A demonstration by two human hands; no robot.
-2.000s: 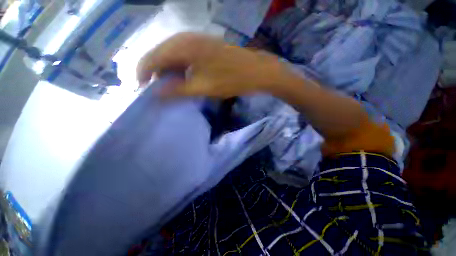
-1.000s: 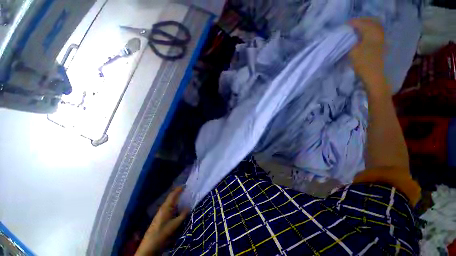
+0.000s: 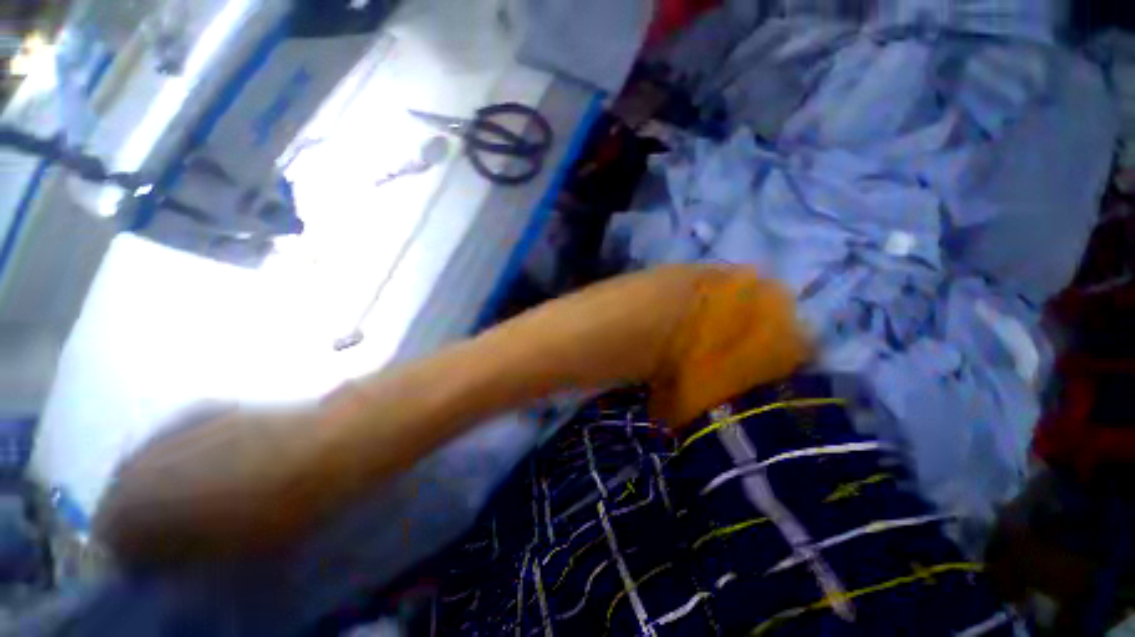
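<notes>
My right hand [image 3: 205, 492] is blurred at the lower left, over the front left part of the sewing table [image 3: 149, 330]. Its fingers cannot be made out. Light blue cloth [image 3: 411, 510] lies below my forearm, between the table and my lap; whether my hand holds it cannot be told. My left hand is not in view. The white sewing machine head [image 3: 230, 156] with a blue stripe stands at the upper left. Its needle area is lost in glare. Scissors [image 3: 508, 143] with black loop handles lie right of it.
A large heap of crumpled light blue garments [image 3: 859, 237] lies right of the table. A flat grey-blue cloth piece [image 3: 579, 37] lies at the table's far right end. Red cloth [image 3: 1089, 386] is at the right edge. The table has a blue edge.
My right hand has swung from the garment heap across to the lower left. The light blue cloth is no longer stretched over the heap. My left hand has gone out of view.
</notes>
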